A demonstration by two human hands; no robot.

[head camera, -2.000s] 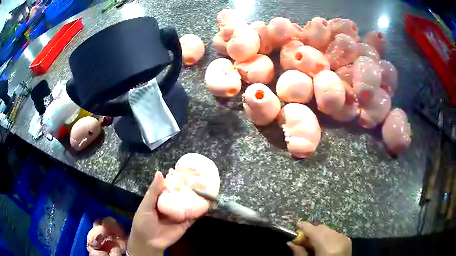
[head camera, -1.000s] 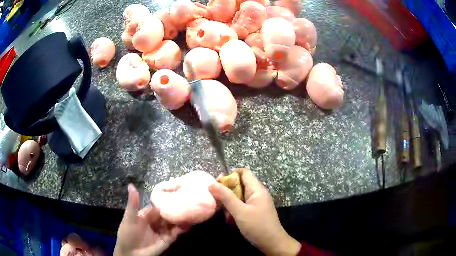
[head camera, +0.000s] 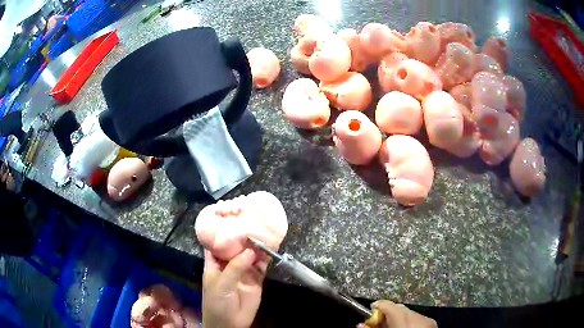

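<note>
A pink doll head [head camera: 259, 214] is held above the table's front edge, its lumpy side with a reddish opening facing up. My left hand [head camera: 234, 288] grips it from below. My right hand [head camera: 400, 316], cut off by the bottom edge, holds the wooden handle of a long metal hand tool [head camera: 310, 275]. The tool's narrow tip touches the head's lower middle; whether it is inside the surface I cannot tell. A pile of pink doll heads [head camera: 400, 112] lies on the speckled grey table, some with round orange-red holes showing.
A black desk fan [head camera: 170, 83] with a pale cloth strip [head camera: 216, 154] stands left of the pile. Beside it lies a separate head with dark marks [head camera: 128, 178]. Red trays stand far left [head camera: 84, 66] and right [head camera: 560, 51]. Pink heads [head camera: 157, 307] sit in a blue bin below.
The tool, raised over the table one second ago, now has its tip at the held head. My right hand has moved right, away from the head. The view has shifted left.
</note>
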